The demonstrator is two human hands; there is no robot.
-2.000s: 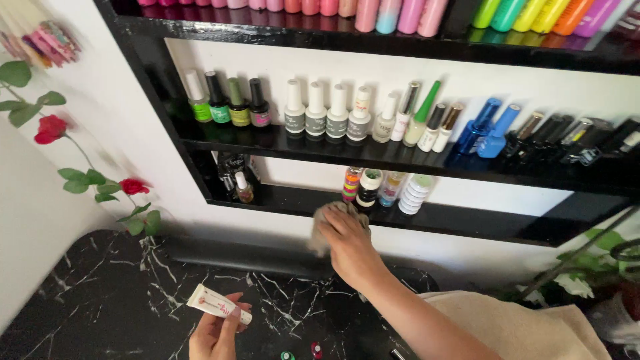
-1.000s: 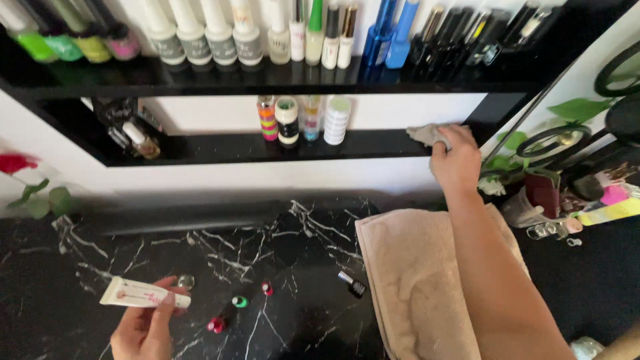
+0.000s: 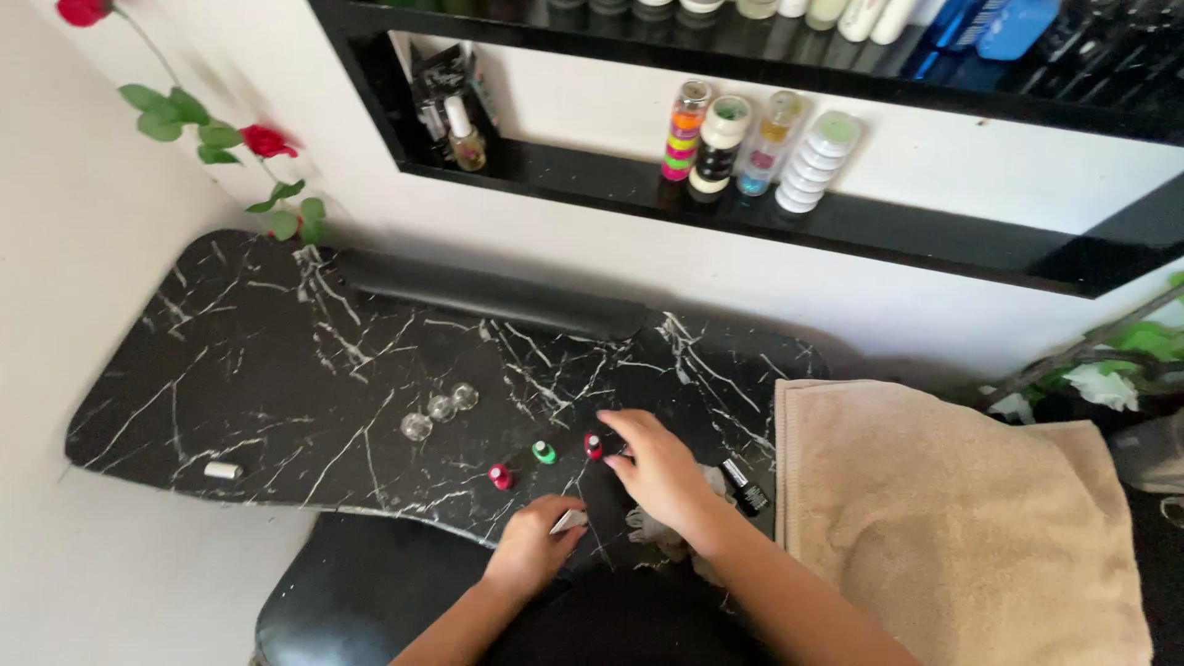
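Note:
My left hand, near the front edge of the black marbled tabletop, grips a white tube, mostly hidden by the fingers. My right hand is spread beside a small dark red bottle; whether the fingertips touch it I cannot tell. To its left stand a small green bottle and another red bottle. A crumpled greyish cloth lies partly under my right wrist, next to a black nail polish bottle.
Clear round pieces and a small white cylinder lie on the left. A beige towel covers the right. Behind is a black wall shelf with stacked jars; a black armrest cushion lies along the wall.
My right hand has left the lower shelf, where it held the cloth, and is now over the tabletop. The cloth lies on the table. My left hand still holds the tube.

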